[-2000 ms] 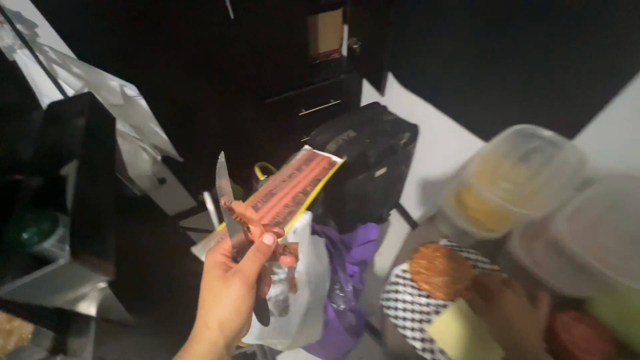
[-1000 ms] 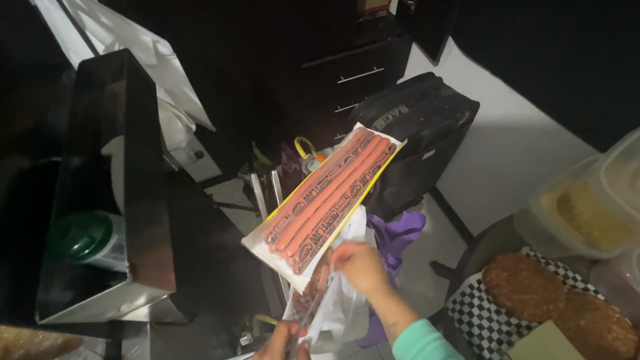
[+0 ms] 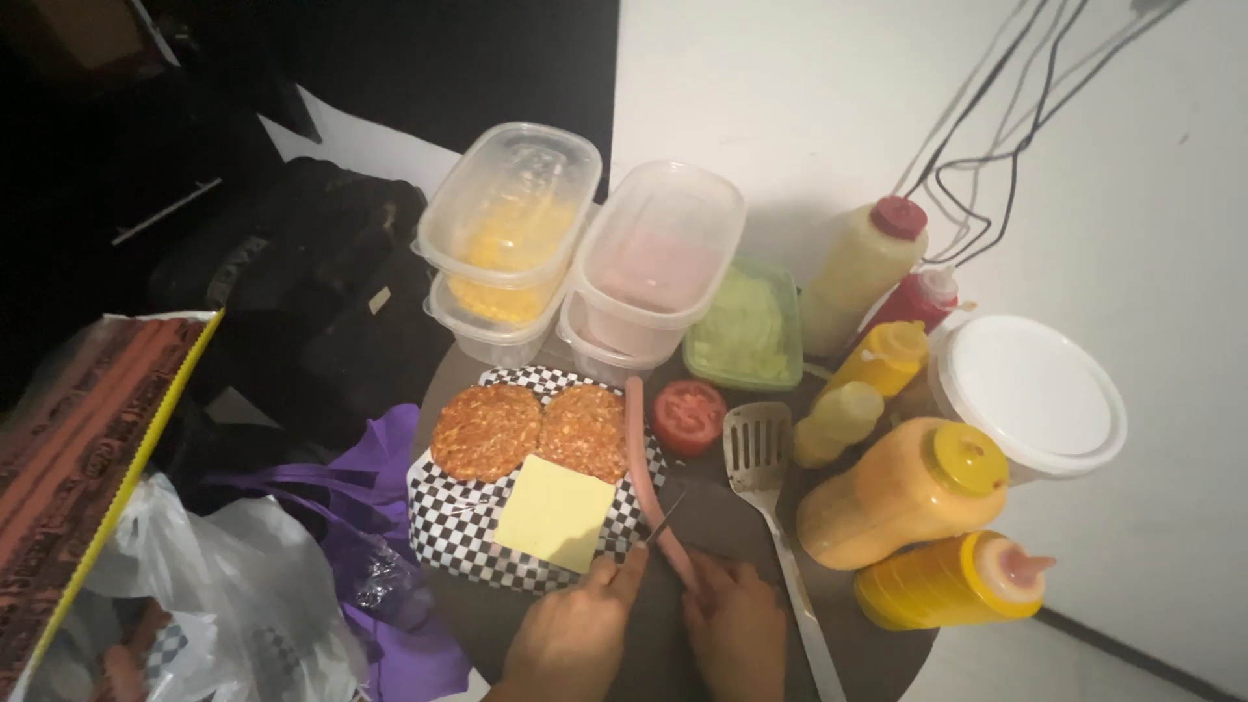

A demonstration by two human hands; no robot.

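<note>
A long thin sausage (image 3: 639, 458) lies beside two raw, reddish patties (image 3: 486, 431) and a square slice of yellow cheese (image 3: 556, 512), all on black-and-white checkered paper (image 3: 453, 526). My right hand (image 3: 736, 624) is closed around the sausage's lower end. My left hand (image 3: 585, 619) grips a small knife (image 3: 667, 517); its thin blade crosses the sausage, and the handle is hidden in my fingers. Whether the blade has cut in, I cannot tell. Half a tomato (image 3: 688, 417) sits right of the sausage, with a slotted metal spatula (image 3: 770, 487) next to it.
Stacked plastic containers (image 3: 512, 214), a green tub (image 3: 746, 327), several squeeze bottles (image 3: 902, 497) and a white-lidded tub (image 3: 1033, 395) stand around the round table (image 3: 702, 502). Left of it are a sausage packet (image 3: 107, 429), a plastic bag (image 3: 229, 595), a purple bag (image 3: 390, 585) and a black suitcase (image 3: 302, 263).
The view has swung right toward the table. A single sausage now lies by the patties, with both hands at it; a second ago, hands were at the plastic bag below the sausage packet.
</note>
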